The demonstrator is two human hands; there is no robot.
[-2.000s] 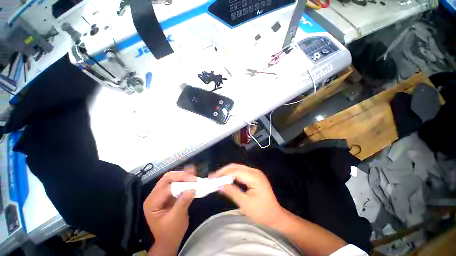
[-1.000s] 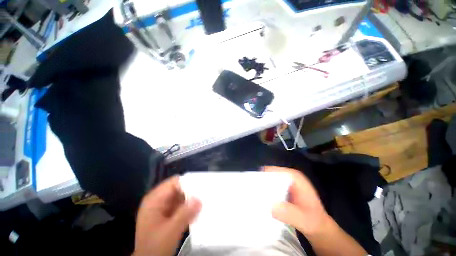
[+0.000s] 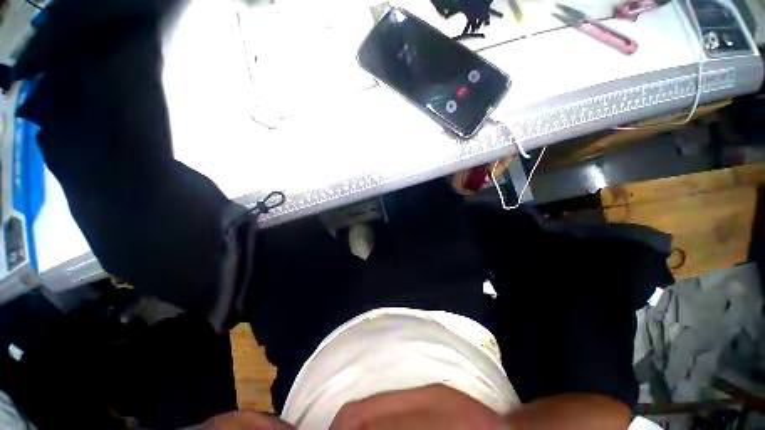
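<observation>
The black garment (image 3: 117,168) lies over the left of the white table and hangs off its front edge. Its greyer end band (image 3: 239,260) is at that edge, with a small black cord loop (image 3: 271,201) standing out. More black cloth (image 3: 562,311) covers the lap. My left hand (image 3: 243,421) is a blurred strip of skin at the bottom edge, mostly cut off. My right hand (image 3: 419,409) is also cut off there, low in front of the white shirt (image 3: 394,336). Fingers and anything held are hidden.
A phone (image 3: 434,74) with a white cable lies on the table (image 3: 277,159). A small black heap (image 3: 470,12) and pink-handled snips (image 3: 608,35) lie behind it. A wooden bench (image 3: 696,210) and grey cloth (image 3: 705,336) are at the right.
Both hands have dropped to the bottom edge. The white piece first folded, then spread between them, no longer shows. The view has tilted down and the machine head has left the picture.
</observation>
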